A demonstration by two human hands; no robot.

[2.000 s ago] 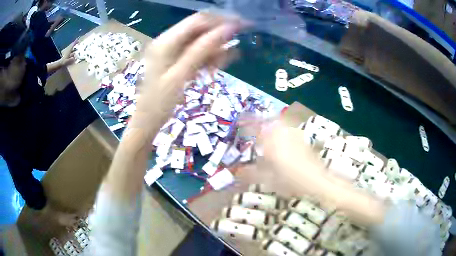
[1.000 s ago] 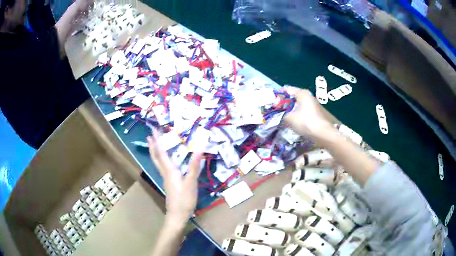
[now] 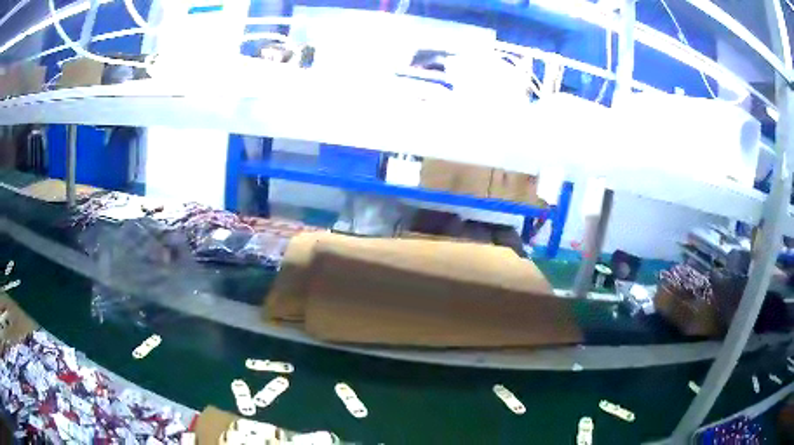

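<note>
No hand is in the picture. The heap of white wired modules (image 3: 65, 395) with red and dark leads lies at the lower left, cut off by the frame's edge. A few cream plastic housings (image 3: 252, 432) show at the bottom edge beside a bit of brown cardboard (image 3: 211, 426). Several flat cream covers lie singly on the dark green belt; one cover (image 3: 351, 400) lies near the middle, and another cover (image 3: 509, 399) lies to its right.
Brown cardboard sheets (image 3: 435, 295) stand beyond the belt. A crinkled clear plastic bag (image 3: 144, 261) lies at left. A metal post (image 3: 740, 322) rises at right near blue components (image 3: 731, 432). A blue shelf (image 3: 348, 174) stands behind, under a bright white overhead structure.
The view has swung up and away from the bench. Both hands, seen at the module heap one second ago, are out of the picture. The carton and the other person are also gone from view.
</note>
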